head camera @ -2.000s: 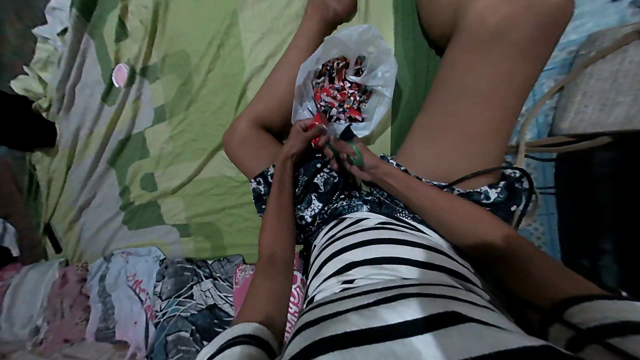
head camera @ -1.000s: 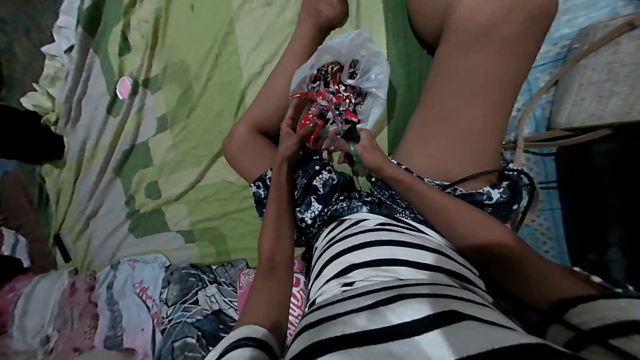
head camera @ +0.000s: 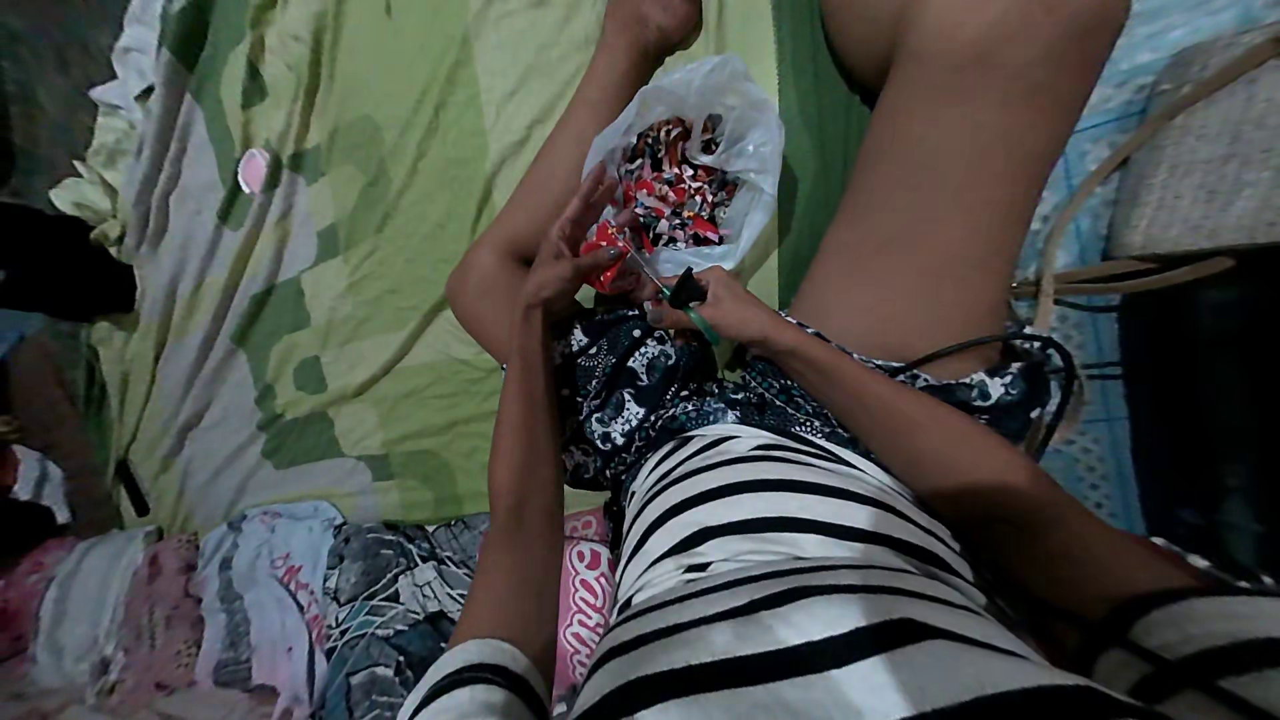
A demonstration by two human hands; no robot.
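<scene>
My left hand [head camera: 575, 250] holds a red piece of thin material [head camera: 606, 262], perhaps a wrapper, between thumb and fingers, with the other fingers spread. In my right hand [head camera: 725, 305] is a pair of scissors [head camera: 687, 290] with green and black handles; the blades point at the red piece and seem to touch it. Just beyond both hands, between my legs, lies an open white plastic bag [head camera: 752, 165]. Many small cut scraps [head camera: 680, 195] in red, black and white fill its middle.
A green patterned sheet [head camera: 400, 130] spreads beneath my legs, with a small pink oval thing [head camera: 253, 171] on it. Folded clothes [head camera: 265, 590] lie along the near left edge. At right are a light woven object [head camera: 1200, 160], a tan strap [head camera: 1110, 165] and a black cord [head camera: 1060, 370].
The fingers of my left hand, bunched together two seconds ago, are now spread. The red piece and the scissors stay in my hands near the bag.
</scene>
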